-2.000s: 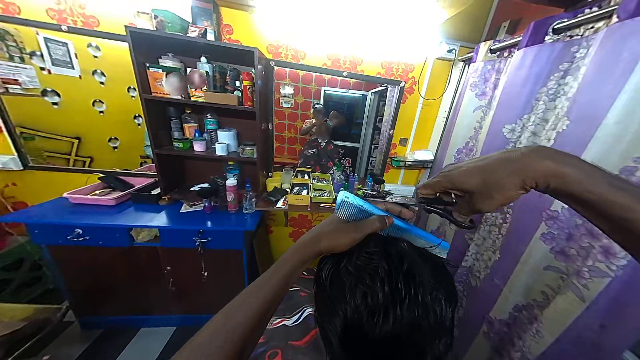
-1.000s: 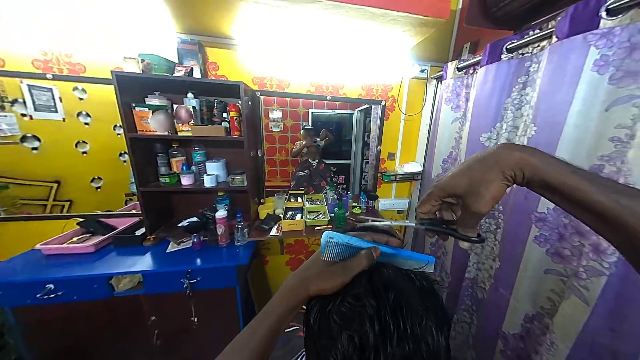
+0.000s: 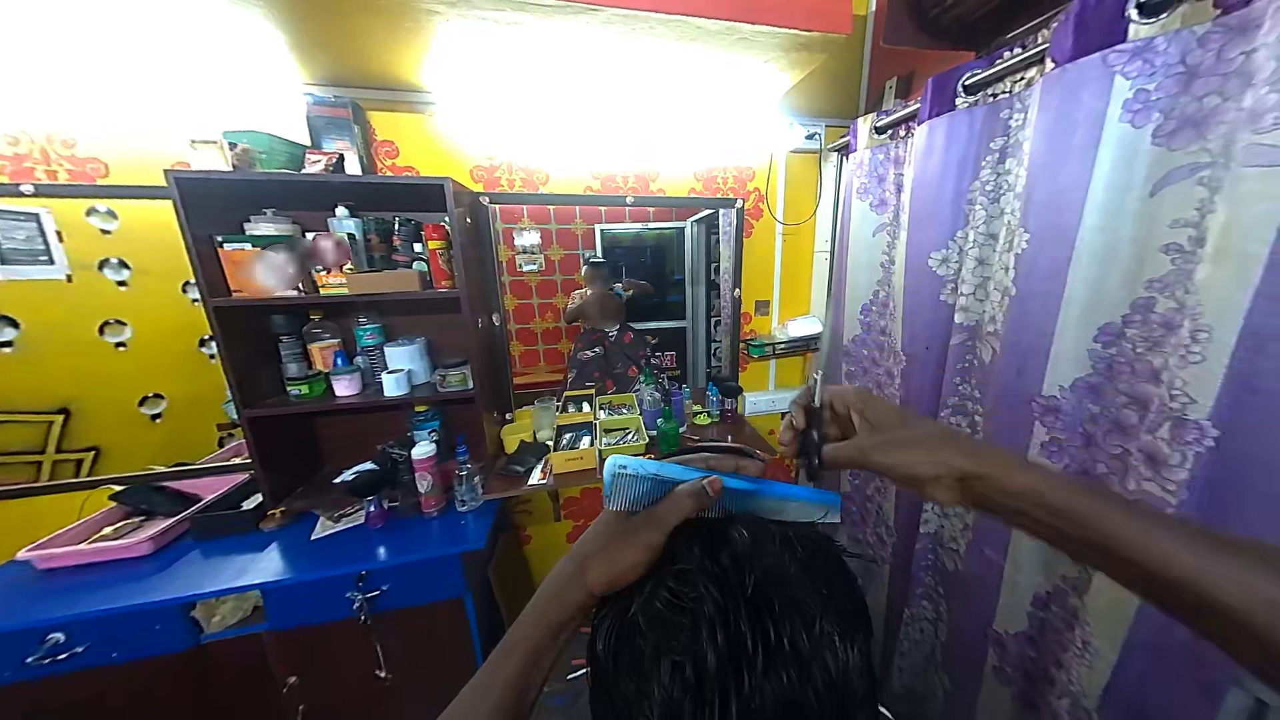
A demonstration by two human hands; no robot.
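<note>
A seated person's dark-haired head (image 3: 735, 625) fills the lower middle of the view, seen from behind. Just above its top, my left hand (image 3: 650, 530) grips a blue comb (image 3: 730, 492), thumb along its near side, the comb lying nearly level and tilted slightly down to the right. A dark lock of hair shows over the fingers behind the comb. To the right of the comb, my right hand (image 3: 850, 430) holds scissors (image 3: 812, 435) with dark handles, their short visible blade part pointing up. Whether the blades are apart cannot be told.
A purple floral curtain (image 3: 975, 300) hangs close on the right. Ahead stand a wall mirror (image 3: 540, 300) and a ledge with yellow trays (image 3: 620, 432) and bottles. At left are a dark shelf unit (image 3: 240, 345), a blue counter (image 3: 300, 565) and a pink tray (image 3: 95, 550).
The scissors in my right hand, earlier lying roughly level over the comb, now stand upright at its right end. The left hand still holds the comb above the head.
</note>
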